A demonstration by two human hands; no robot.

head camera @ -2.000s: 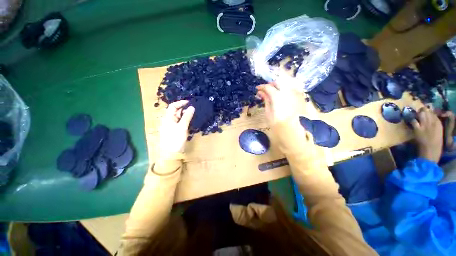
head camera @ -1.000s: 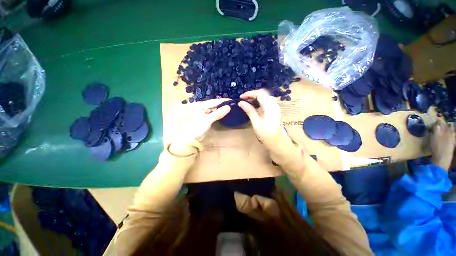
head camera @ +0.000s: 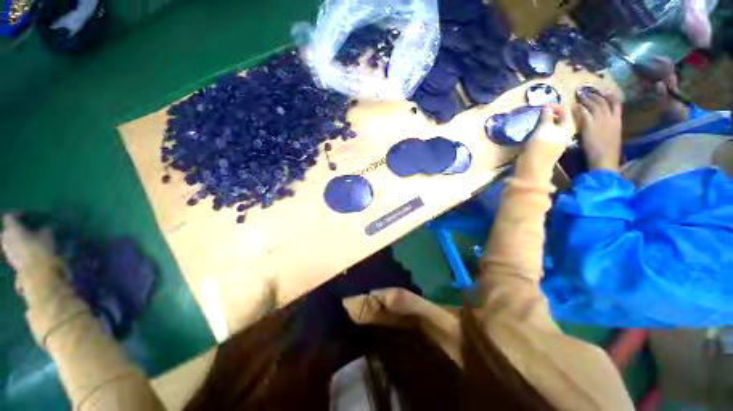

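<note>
My right hand [head camera: 553,128] is stretched to the right and its fingertips hold the edge of a glossy oval plate [head camera: 521,124], which overlaps another plate on the cardboard. My left hand [head camera: 30,245] is blurred at the far left, beside the loose plate pile [head camera: 120,277] on the green surface; whether it holds anything cannot be told. A single oval plate [head camera: 348,193] and an overlapping group of plates [head camera: 422,156] lie on the cardboard sheet [head camera: 265,257]. The heap of small dark parts [head camera: 249,132] lies behind and to the left of them.
An open clear plastic bag [head camera: 414,48] with small dark parts stands behind the heap. A larger plate stock [head camera: 474,60] lies beyond it. At right, a co-worker in a blue smock [head camera: 619,233] has a hand [head camera: 599,120] close to my right hand.
My hands, earlier together on a plate before the heap, are now far apart, left at the loose pile and right near the co-worker. A single plate lies left of the overlapping group. The view has shifted.
</note>
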